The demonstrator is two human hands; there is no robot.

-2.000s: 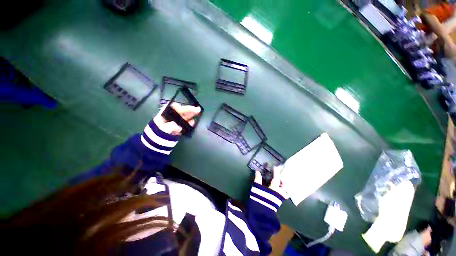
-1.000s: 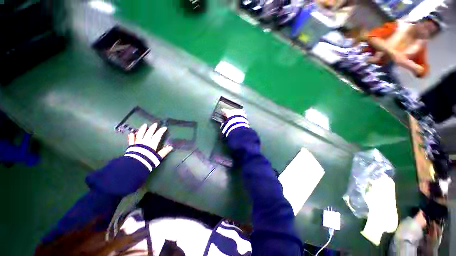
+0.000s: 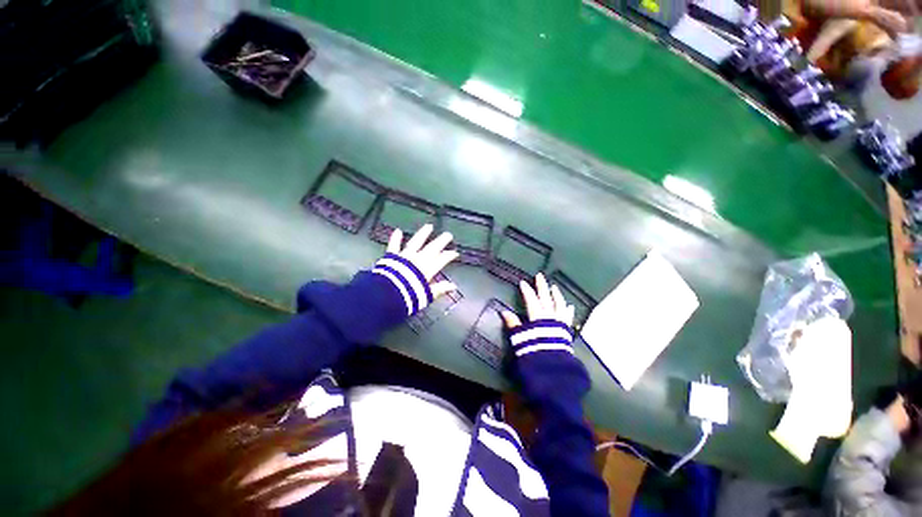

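Several thin black plastic frames lie on the green bench. One frame (image 3: 345, 196) is at the left end of a row running to the right, edge to edge or overlapping. Another frame (image 3: 521, 253) is in the row's right part. A frame (image 3: 485, 334) lies nearer my body. My left hand (image 3: 423, 256) is spread flat over frames in the row's middle, fingers apart. My right hand (image 3: 541, 305) rests on or just above the right frames, fingers apart. What lies under both palms is hidden. A plain white sheet (image 3: 641, 321) lies right of my right hand.
A black open tray (image 3: 259, 57) with thin bits stands at the upper left, near dark stacked trays (image 3: 71, 61). At the right are a white adapter (image 3: 708, 402) with cable, a crumpled clear bag (image 3: 791, 311) and white cloth-like material (image 3: 817, 384). A person's sleeve (image 3: 859, 459) shows lower right.
The frames now form a row; before they lay scattered. My right hand has come back from the far frame towards my body. My left hand has moved right along the frames.
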